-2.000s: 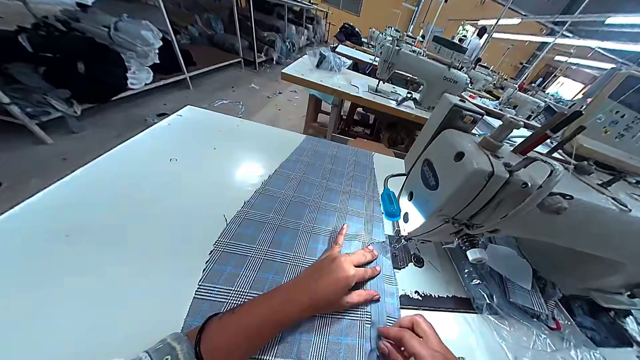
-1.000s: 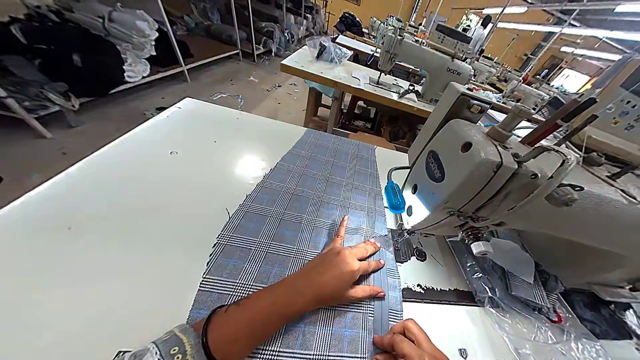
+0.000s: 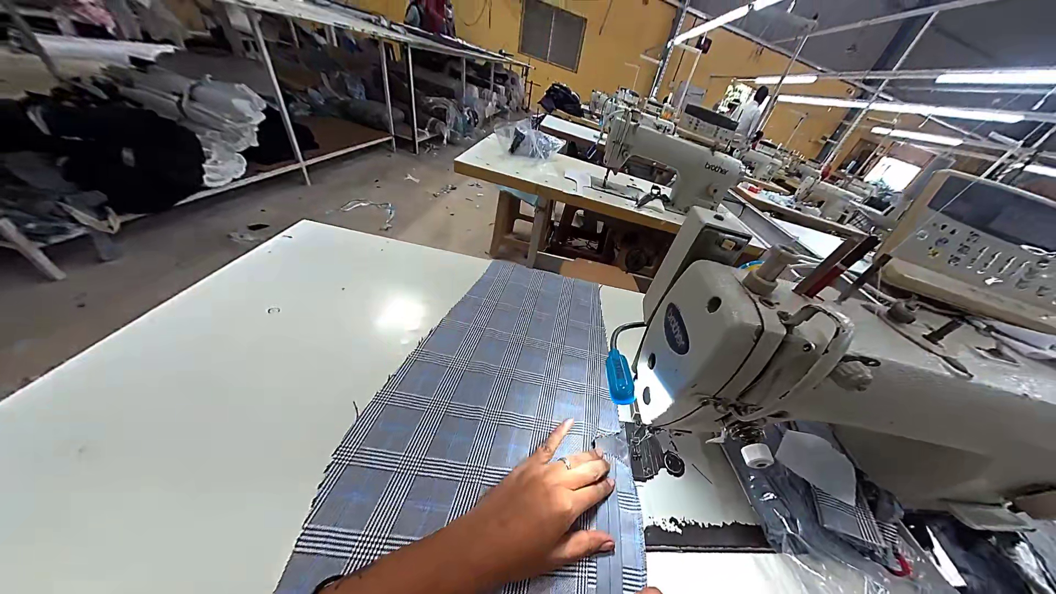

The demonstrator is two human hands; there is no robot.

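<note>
A long piece of grey plaid fabric [image 3: 487, 379] lies flat on the white sewing table [image 3: 206, 396], its right edge beside the presser foot [image 3: 648, 454] of a Brother sewing machine [image 3: 709, 338]. My left hand [image 3: 553, 503] rests on the fabric with its fingers spread, just left of the foot, and holds nothing. Under its fingertips runs a narrow folded strip [image 3: 609, 528] along the fabric's right side. Of my right hand [image 3: 650, 590] only a fingertip shows at the bottom edge, by the strip; the rest is out of frame. A blue lamp [image 3: 619, 377] hangs beside the machine head.
Plastic-wrapped fabric pieces [image 3: 825, 511] lie under the machine arm at right. A control panel [image 3: 982, 239] stands behind the arm. Ahead is another table [image 3: 495, 169] with a second sewing machine [image 3: 668, 157]. Shelves with fabric rolls [image 3: 330, 115] line the left; a person [image 3: 751, 111] is far back.
My right hand, seen on the strip's lower end in the earlier frames, has dropped almost wholly out of view. My left hand stays on the fabric.
</note>
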